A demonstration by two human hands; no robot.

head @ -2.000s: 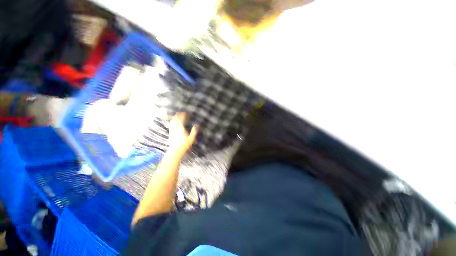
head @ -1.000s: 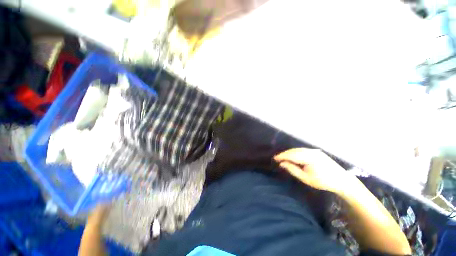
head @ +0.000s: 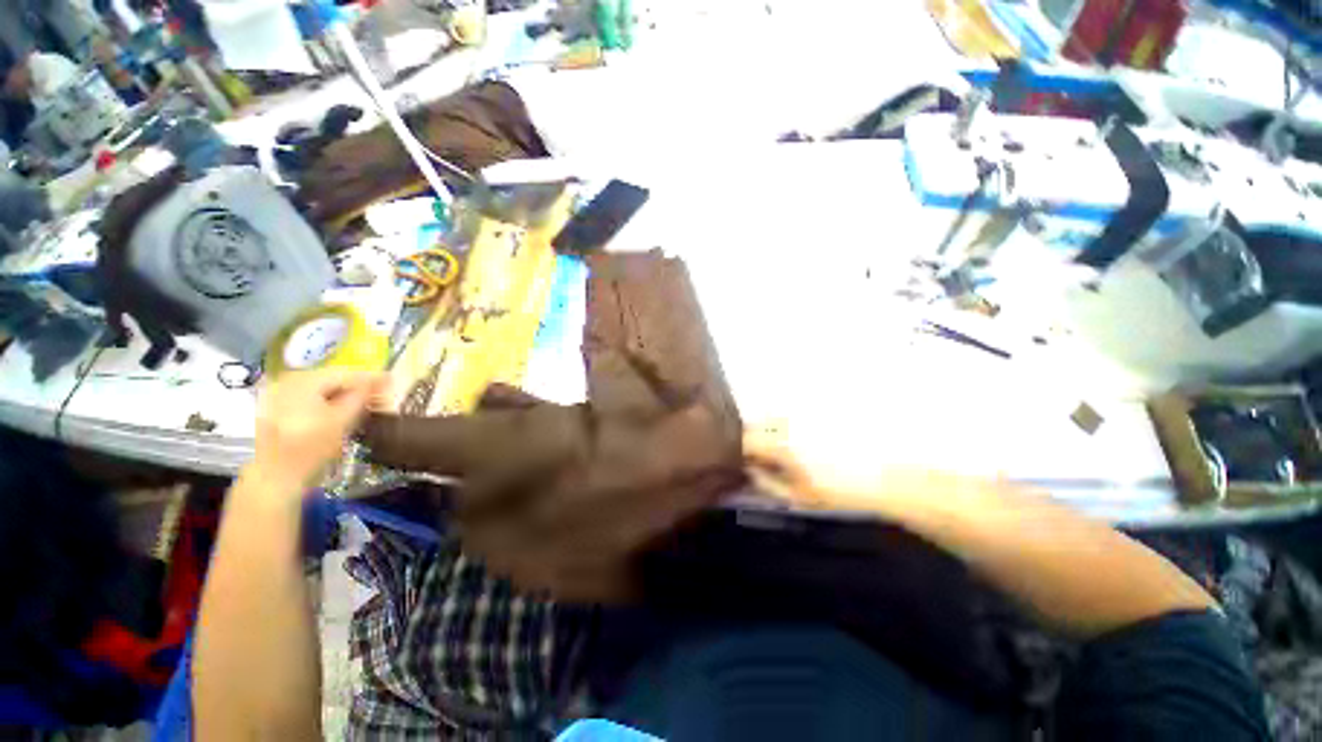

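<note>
A plain brown fabric panel [head: 595, 471] lies partly on the white table and hangs over its front edge, blurred by motion. My left hand [head: 312, 420] grips its left end, just below the yellow tape roll [head: 326, 341]. My right hand [head: 790, 471] is at its right side near the table edge and grips the cloth there; the fingertips are partly hidden. Black-and-white plaid cloth [head: 464, 638] hangs below the table. The sewing machine [head: 1015, 167] stands at the right, with dark tweezers [head: 964, 339] in front of it.
Orange-handled scissors [head: 429, 274], a black flat rectangle [head: 602, 216] and yellow pattern-like sheets [head: 493, 305] lie at the left. A grey motor-like unit [head: 232, 261] stands far left. A cardboard tray [head: 1192, 447] and a brown square scrap [head: 1086, 418] are at the right.
The view has risen from the blue basket and plaid cloth to the table top. Both hands, earlier apart and low, now hold the brown panel at the table's front edge.
</note>
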